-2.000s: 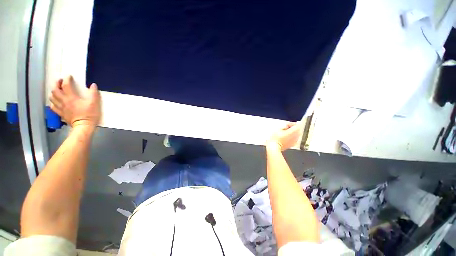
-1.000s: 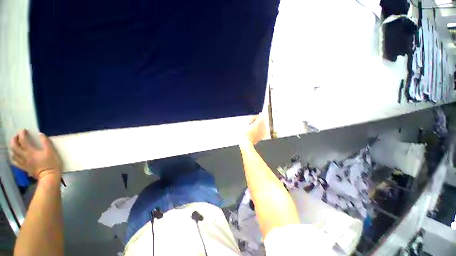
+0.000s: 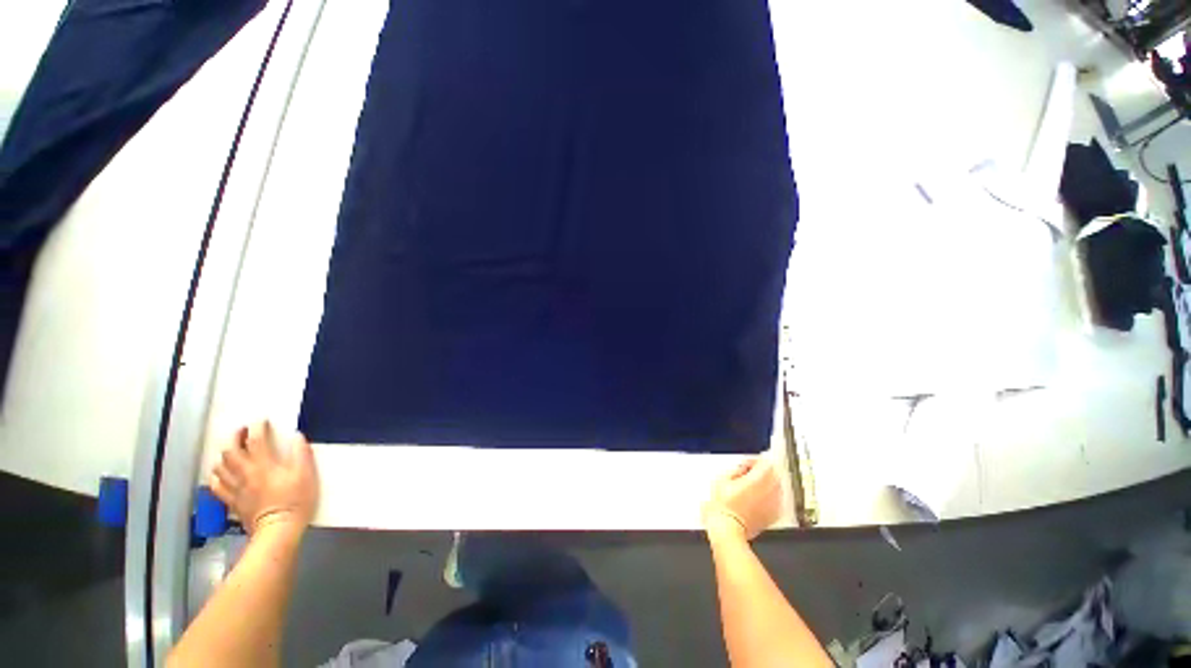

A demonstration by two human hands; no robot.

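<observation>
Navy fabric [image 3: 562,248] lies flat on the white table [image 3: 523,489], its near edge a little back from the table's front edge. My left hand [image 3: 268,479] rests on the table at the fabric's near left corner, fingers apart and nothing seen in it. My right hand [image 3: 747,499] is at the near right corner with its fingers bent; whether they pinch the cloth cannot be told. A slim yellowish bar [image 3: 799,467] lies just right of my right hand.
A long silver rail [image 3: 196,392] with blue end blocks [image 3: 209,513] runs across the table on the left. Loose navy cloth [image 3: 111,91] lies beyond it. A white roll [image 3: 1053,131] and dark bundles [image 3: 1123,272] are on the right. Scraps [image 3: 1064,633] lie on the floor.
The view has swung and lifted, showing more of the fabric, the rail and the loose cloth. Both hands remain by the fabric's near corners.
</observation>
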